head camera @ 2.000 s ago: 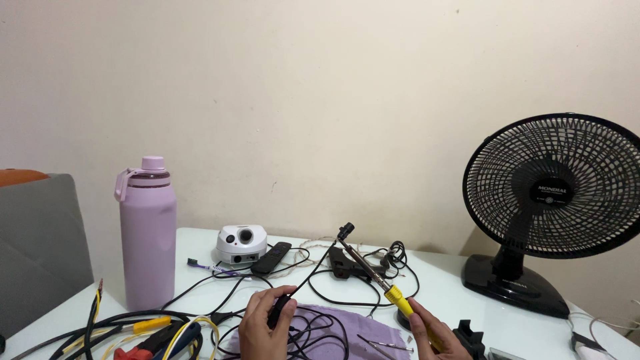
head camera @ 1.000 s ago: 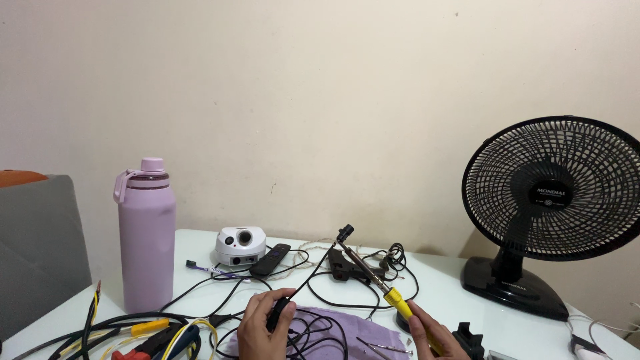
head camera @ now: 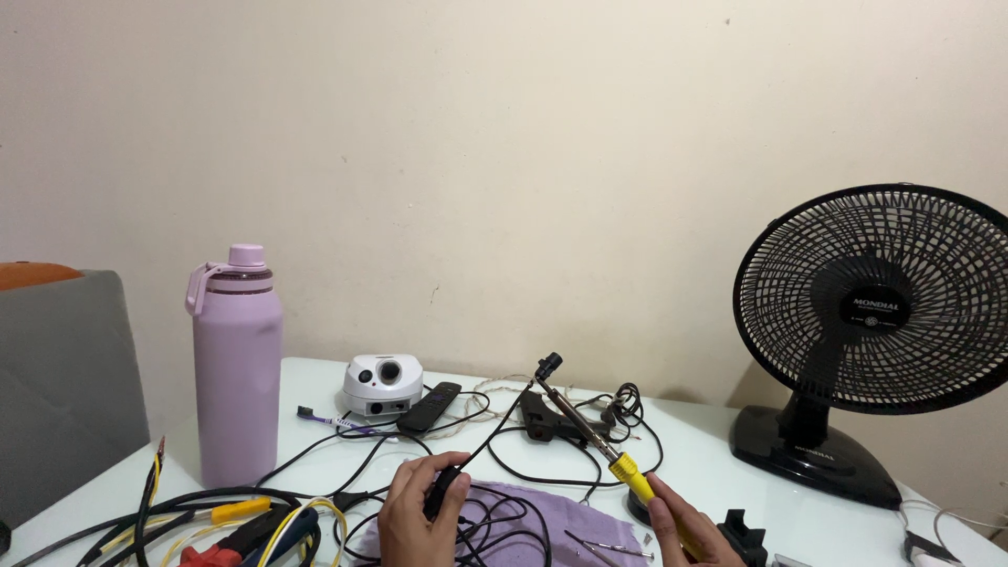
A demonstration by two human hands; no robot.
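Observation:
My left hand (head camera: pixel 425 508) grips a black cable (head camera: pixel 498 429) by a thick dark part, and the cable rises to a small black connector (head camera: pixel 549 365). In my right hand (head camera: pixel 691 526) is a soldering iron (head camera: pixel 628 470) with a yellow handle. Its metal shaft slants up to the left, and the tip is at or very near the connector's lower end; contact is too small to tell. Loops of black cable lie below my left hand on a purple cloth (head camera: pixel 575 520), beside small metal tools (head camera: pixel 606 545).
A lilac bottle (head camera: pixel 238 386) stands at left, behind stripped cables and red-handled pliers (head camera: pixel 213 556). Behind the hands lie a white device (head camera: pixel 383 384), a remote control (head camera: pixel 429 407), a toothbrush (head camera: pixel 335 421) and a black gun-shaped tool (head camera: pixel 551 421). A black fan (head camera: pixel 870 307) stands right.

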